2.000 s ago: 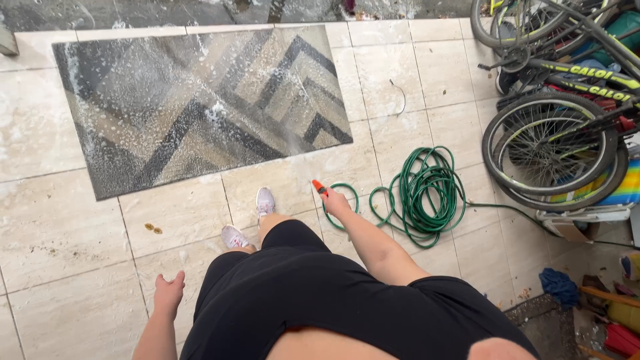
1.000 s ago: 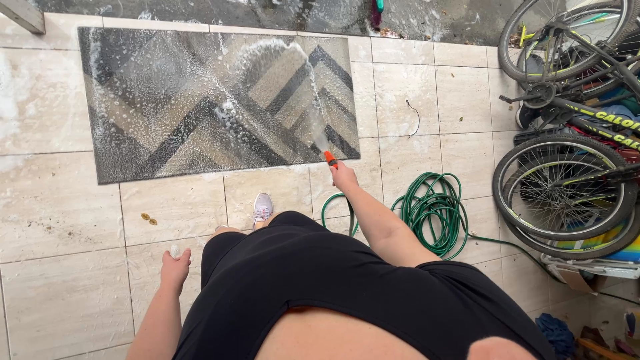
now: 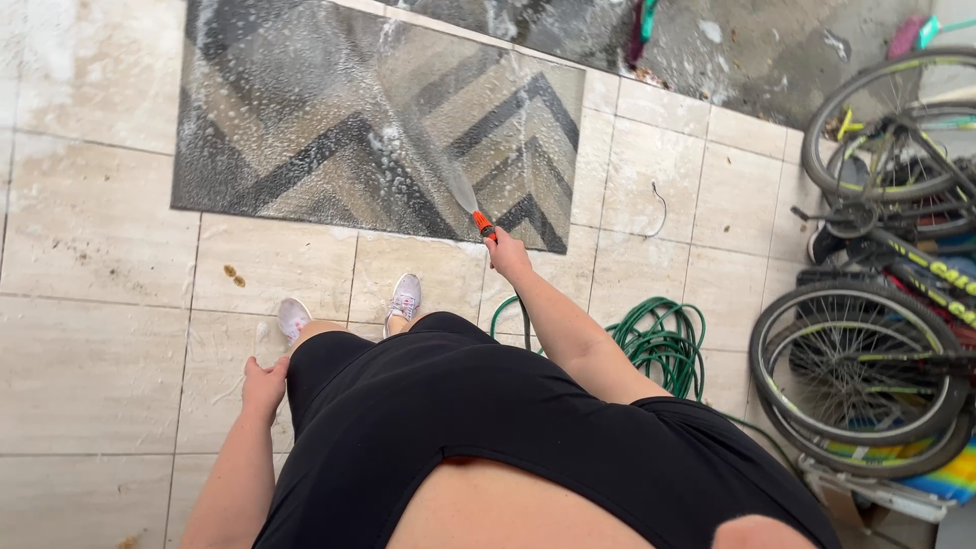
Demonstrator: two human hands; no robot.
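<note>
My right hand (image 3: 507, 252) is closed around an orange and black hose nozzle (image 3: 484, 225) at the near edge of a wet rug (image 3: 366, 130) with a grey, beige and dark zigzag pattern. A fan of water leaves the nozzle and lands on the rug, where white foam lies in streaks. The green garden hose (image 3: 662, 335) runs down from my hand and lies coiled on the tiles to the right. Beside my thigh, at lower left, my left hand (image 3: 265, 381) hangs with its fingers partly spread, and no object shows in it.
Bicycles (image 3: 862, 366) lie piled along the right side, with a multicoloured item beneath. A thin curved wire (image 3: 660, 210) rests on the pale tiles. Wet dark concrete (image 3: 709, 69) borders the tiles at the top, with a purple and green broom head (image 3: 640, 30) on it.
The water spray has swung to point up and left across the rug's middle. A second shoe has come into sight at left. The view has tilted and shifted.
</note>
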